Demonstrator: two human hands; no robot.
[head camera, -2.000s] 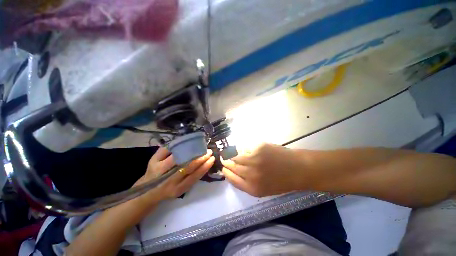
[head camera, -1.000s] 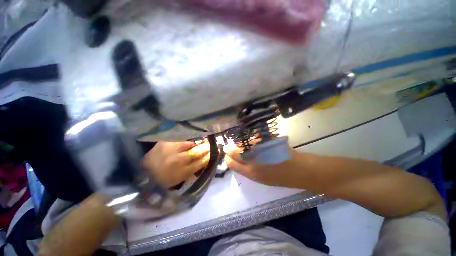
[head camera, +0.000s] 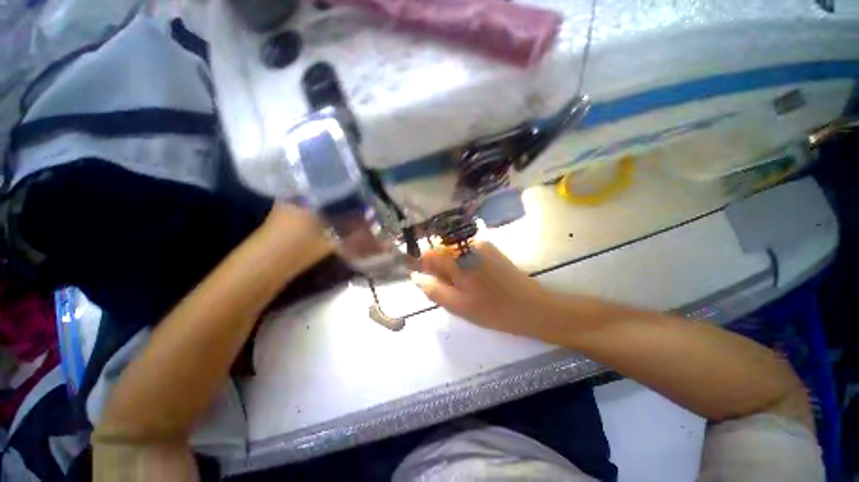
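The white sewing machine head (head camera: 452, 104) with a blue stripe crosses the upper view. Its shiny metal guard (head camera: 325, 165) hangs at the left end. My right hand (head camera: 485, 287) is at the lamp-lit needle area, fingers bent together beside the presser foot; cloth under the fingertips cannot be made out. My left hand (head camera: 306, 231) is mostly hidden behind the guard and machine head; only the wrist end shows. A bulky black garment (head camera: 104, 231) with light grey panels and dark stripes is heaped left of the machine.
Snips with a yellow loop handle (head camera: 598, 184) lie under the machine arm. A pink-red cloth strip (head camera: 471, 26) lies on the head. The white table (head camera: 330, 377) has a measuring tape (head camera: 471, 400) along its front edge. Dark red fabric (head camera: 28, 334) is at far left.
The view has shifted. My left hand has moved from the needle area to behind the guard, its forearm higher. My right hand stays near the needle. More grey-panelled garment shows at left.
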